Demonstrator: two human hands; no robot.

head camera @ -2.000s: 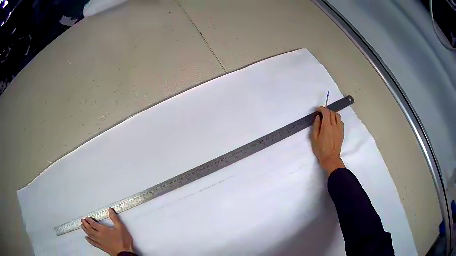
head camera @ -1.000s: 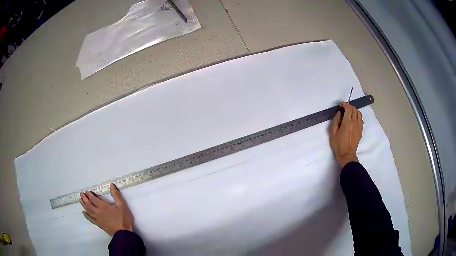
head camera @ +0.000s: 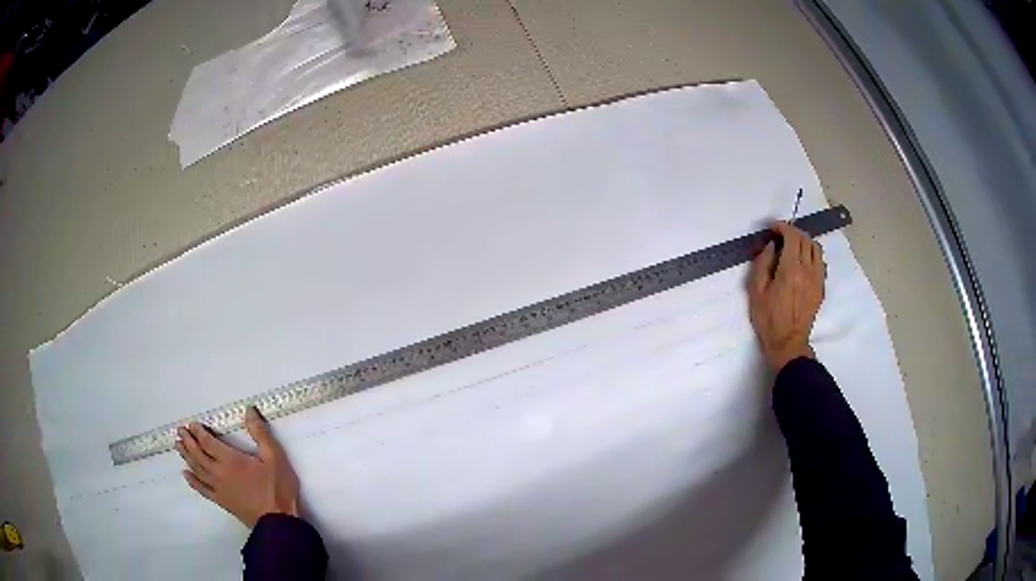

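A long steel rule (head camera: pixel 489 331) lies aslant across a large white sheet (head camera: pixel 454 227), from lower left to upper right. Its holed right end reaches the sheet's right edge. My left hand (head camera: pixel 239 471) rests with spread fingertips on the rule near its left end. My right hand (head camera: pixel 790 289) is on the rule near its right end, with a thin pen (head camera: pixel 798 204) between its fingers, its tip pointing up. Faint ruled lines show on the sheet below the rule.
A smaller white offcut (head camera: pixel 307 80) lies on the beige table (head camera: pixel 102 216) beyond the sheet. A metal rail (head camera: pixel 926 193) curves along the table's right side, with grey material beyond it. A small yellow round item (head camera: pixel 11 536) is at the far left edge. Dark clutter fills the upper left corner.
The view has shifted, bringing the offcut into sight. The rule now lies less steeply on the sheet and farther from the ruled line. A dark strip on the offcut a second ago is gone from view.
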